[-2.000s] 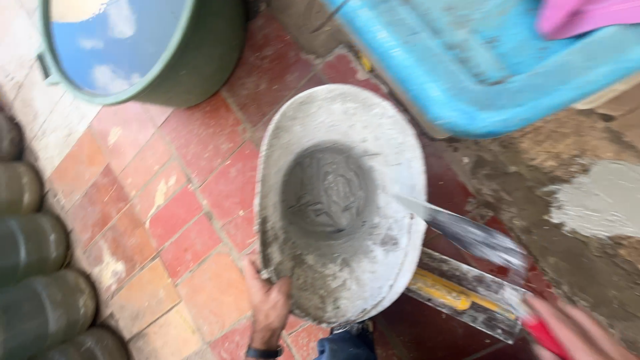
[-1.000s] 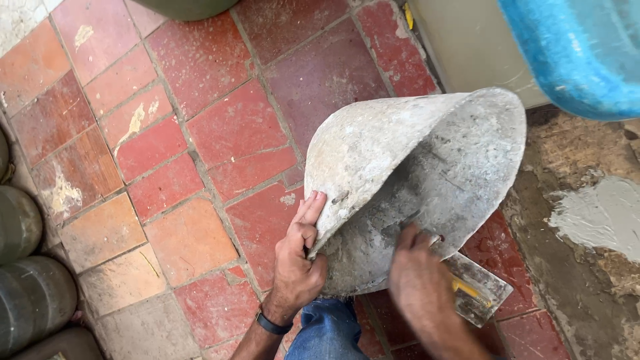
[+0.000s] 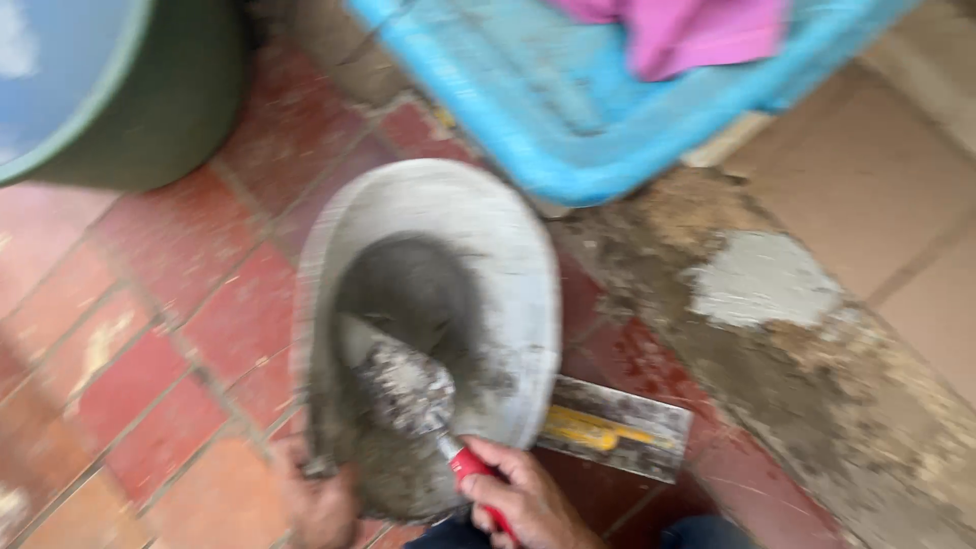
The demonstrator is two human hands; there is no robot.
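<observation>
A grey mixing bucket [image 3: 515,305], its inside smeared with mortar, stands mouth up at the middle of the view. My left hand [image 3: 324,496] grips its rim at the lower left and is blurred. In my right hand [image 3: 518,492] is the red handle of a pointing trowel [image 3: 408,381]; the mortar-crusted blade reaches down inside the bucket. Wet grey mortar [image 3: 404,465] coats the near inner wall. Right of the bucket a rectangular plastering trowel with a yellow handle [image 3: 595,428] lies on the floor, partly hidden by the rim.
A green tub [image 3: 183,114] of water stands at the upper left. At the top is a blue plastic basin [image 3: 488,107] with pink cloth [image 3: 701,38] in it. A rough ledge with a pale mortar patch [image 3: 762,278] runs along the right. Red floor tiles [image 3: 175,244] surround the bucket.
The bucket was tipped onto its side a second ago; now its mouth faces up. My right hand, then blurred at its opening, now shows with the trowel inside it. The view has shifted.
</observation>
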